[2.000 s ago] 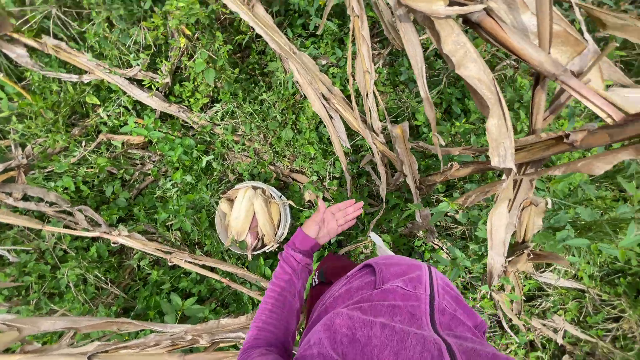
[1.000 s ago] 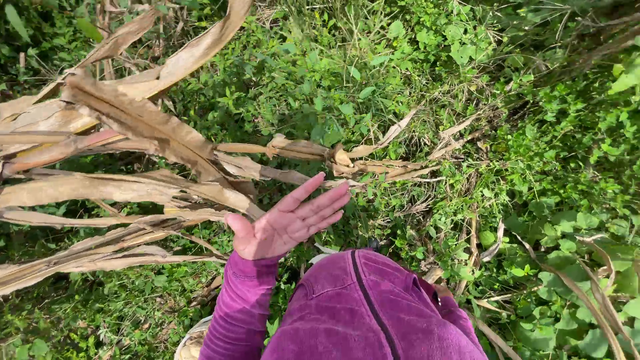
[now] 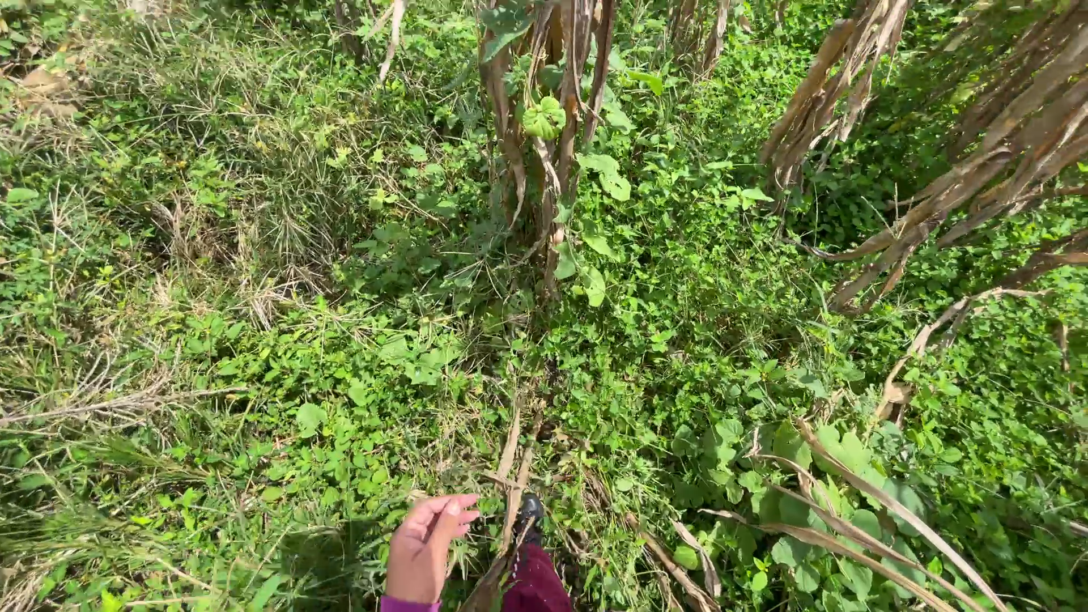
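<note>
My left hand is raised at the bottom of the view, left of my leg, with its fingers curled toward the thumb. Nothing shows in it, though whether the fingertips touch the thumb is hard to tell. A purple cuff shows at the wrist. My right hand is out of view. Beyond my foot, a clump of dry corn stalks stands upright at the top middle, and a ribbed green fruit hangs against it among climbing vine leaves.
My dark shoe and maroon trouser leg are beside dry stalks on the ground. More dry corn leaves hang at the upper right. Long dry leaves cross broad green plants at the lower right. Low weeds cover the ground.
The view has shifted strongly to other ground. My left hand, spread flat earlier, has its fingers curled and sits lower in view. The bucket of corn ears seen two seconds ago is out of view.
</note>
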